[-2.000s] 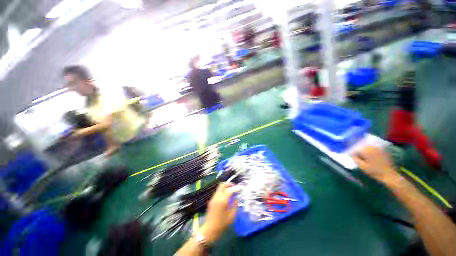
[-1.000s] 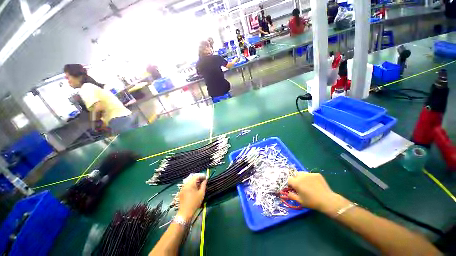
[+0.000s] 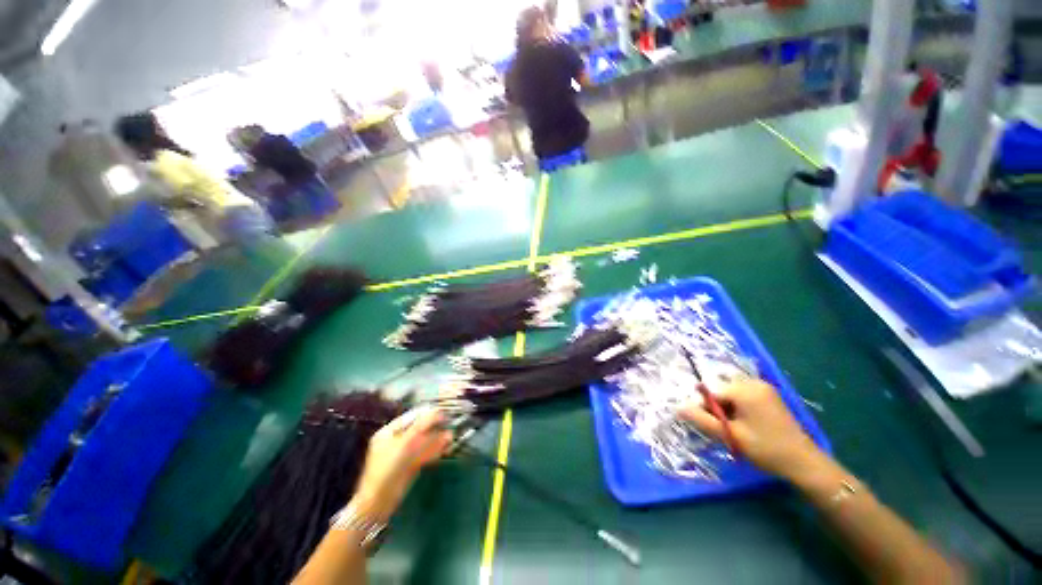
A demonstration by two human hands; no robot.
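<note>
My left hand [image 3: 406,451] is closed at the pale left ends of a black cable bundle [image 3: 543,375]. A single black cable [image 3: 531,486] runs from it toward the lower right, ending in a white tip. My right hand [image 3: 760,425] grips the red-handled snips [image 3: 716,406] over the blue tray [image 3: 649,489], dark tip pointing up and away. White and silvery scraps [image 3: 674,429] fill the tray; the bundle's right ends rest over its left rim. The image is somewhat blurred.
Another cable bundle [image 3: 480,312] lies behind. Dark-ended cables [image 3: 291,503] and a blue crate [image 3: 103,457] are at left. Nested blue bins [image 3: 931,269] sit on white paper at right, beside a steel ruler [image 3: 935,402]. A person in black [image 3: 548,91] stands beyond the bench.
My right hand has picked the red-handled snips up from the scraps. My left hand has moved to the bundle's left ends, and a single cable now extends from it. The view has shifted.
</note>
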